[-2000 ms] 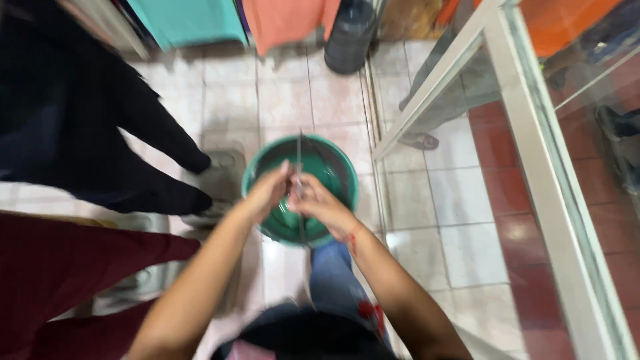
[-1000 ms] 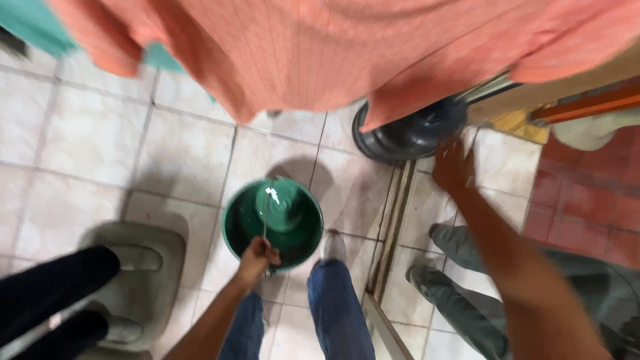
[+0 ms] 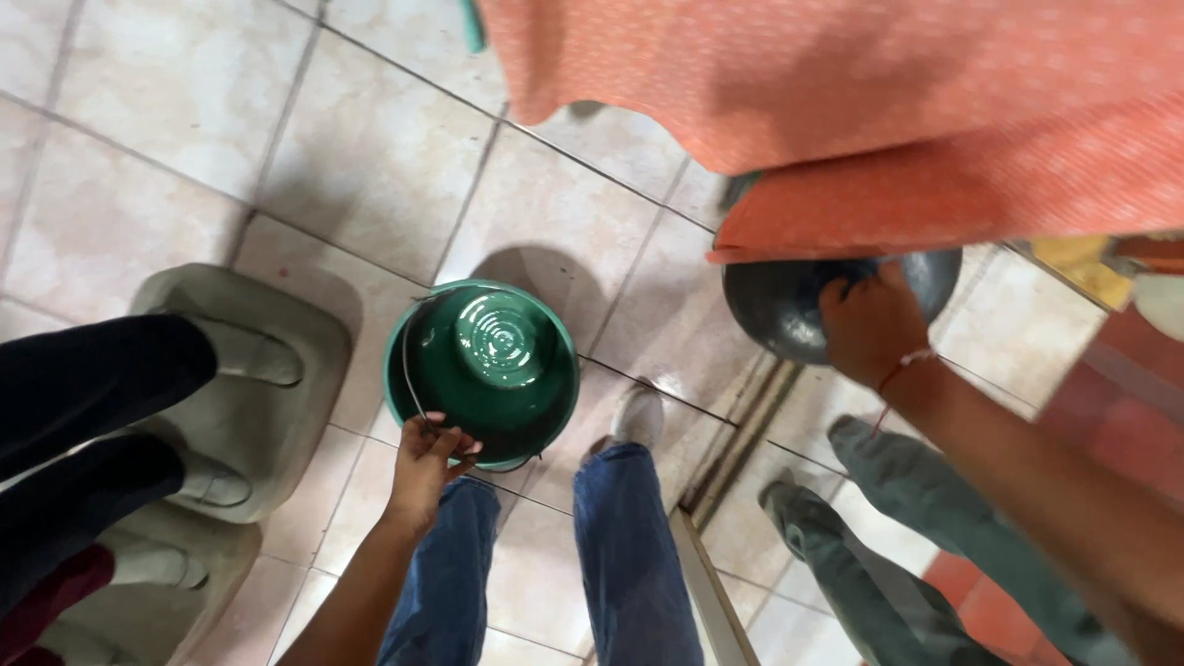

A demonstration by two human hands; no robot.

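Observation:
A green plastic bucket hangs or stands in front of my legs, with a round lighter shape at its bottom. My left hand is closed on its thin wire handle near the rim. On the right, my right hand reaches onto a dark round-topped container; its fingers touch the top, but whether they grip a part of it is hard to see. An orange cloth covers the container's far side.
People stand on grey mats at the left; another person's grey-green trouser legs show at the lower right. A floor track and a frame edge run beside my right leg. A yellow object lies at the right.
Both hands were together over the bucket two seconds ago. My right hand has since moved right, onto the dark container, while my left stays at the bucket's handle. The view has shifted strongly.

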